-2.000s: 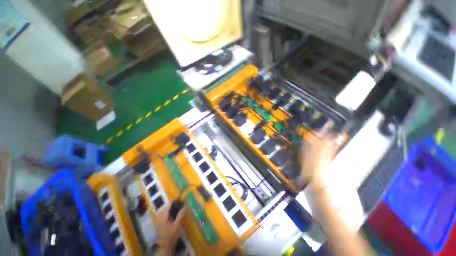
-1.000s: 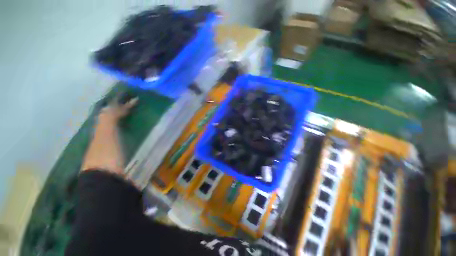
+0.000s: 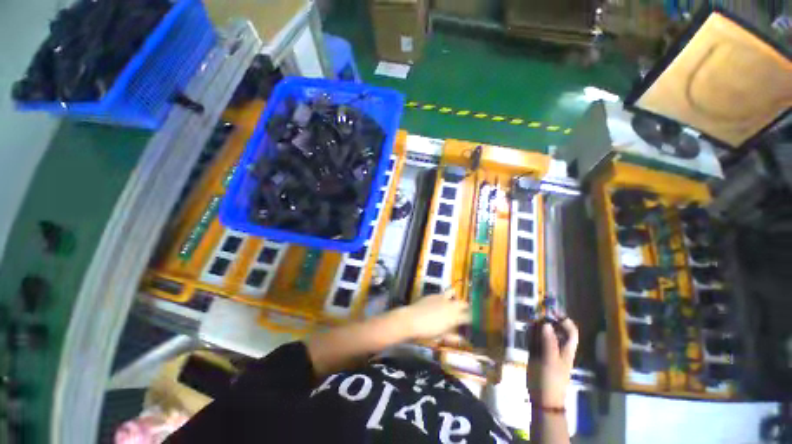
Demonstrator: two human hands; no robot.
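Note:
My left hand (image 3: 438, 316) is low over the left slot row of the orange test tray (image 3: 508, 158), near its front end. Its fingers point at the green connector board (image 3: 478, 273); whether they hold anything cannot be told. My right hand (image 3: 552, 345) is at the front of the tray's right slot row, closed on a black power adapter (image 3: 551, 325). One adapter (image 3: 453, 174) sits in the far end of the left row and another (image 3: 526, 185) in the far end of the right row. The slots between are mostly bare black squares.
A blue basket (image 3: 237, 196) heaped with adapters rests over trays at left. Another full blue basket (image 3: 165, 87) stands further left by the green belt (image 3: 54, 286), which carries loose adapters. A loaded orange tray (image 3: 610, 286) lies at right. A screen (image 3: 718, 78) stands back right.
The view has swung right. My left hand has moved from the green belt to the middle tray. My right hand now shows with an adapter.

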